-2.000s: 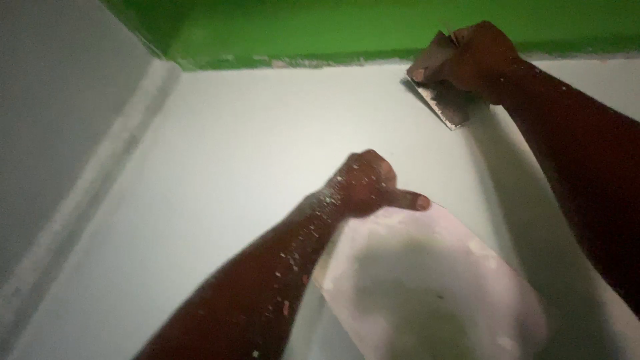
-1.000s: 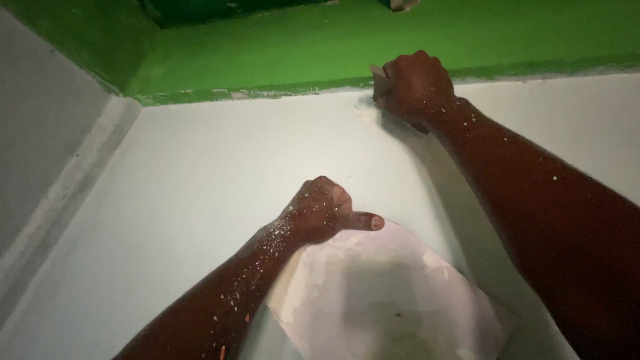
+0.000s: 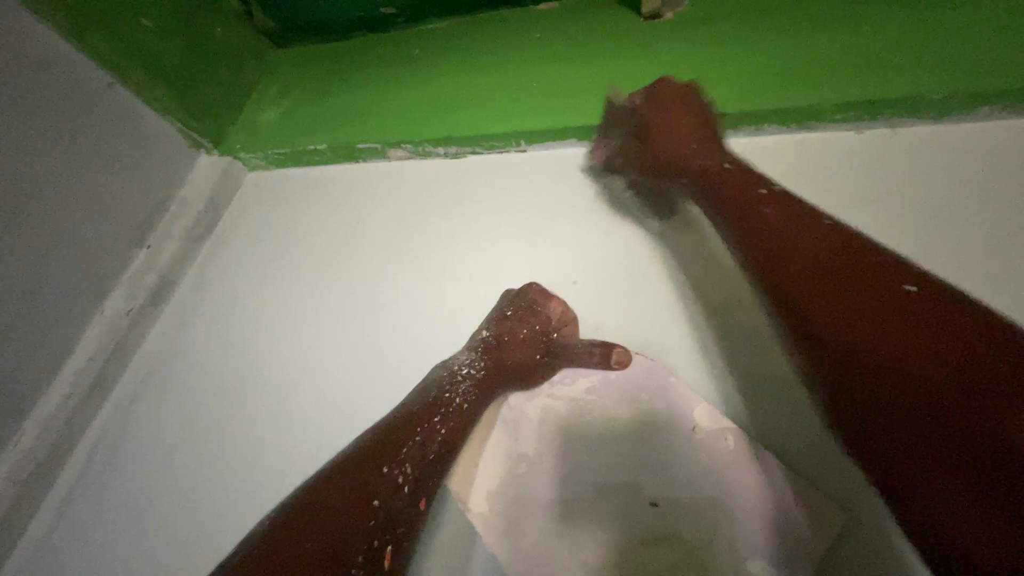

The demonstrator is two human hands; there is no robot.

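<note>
My right hand (image 3: 668, 132), blurred by motion, grips a flat scraper or putty knife (image 3: 614, 148) against the top edge of a white wall surface (image 3: 384, 256), right below a green painted band (image 3: 448, 96). Lower and to the left, my left hand (image 3: 532, 336) is curled with its thumb stretched out along the top edge of a pale, putty-smeared board (image 3: 624, 448). White specks dot my left wrist and forearm. The fingers under the board's edge are partly hidden.
A grey wall (image 3: 72, 160) meets the white surface at the left, along a rough light strip (image 3: 144, 280). Above the green band lies a dark green recess (image 3: 344, 16). A small brownish piece (image 3: 662, 8) sits at the top edge.
Two seconds ago the scraper's blade showed flat on the white surface, just under the green edge. My right hand has since moved left along that edge. The view has shifted, showing more above.
</note>
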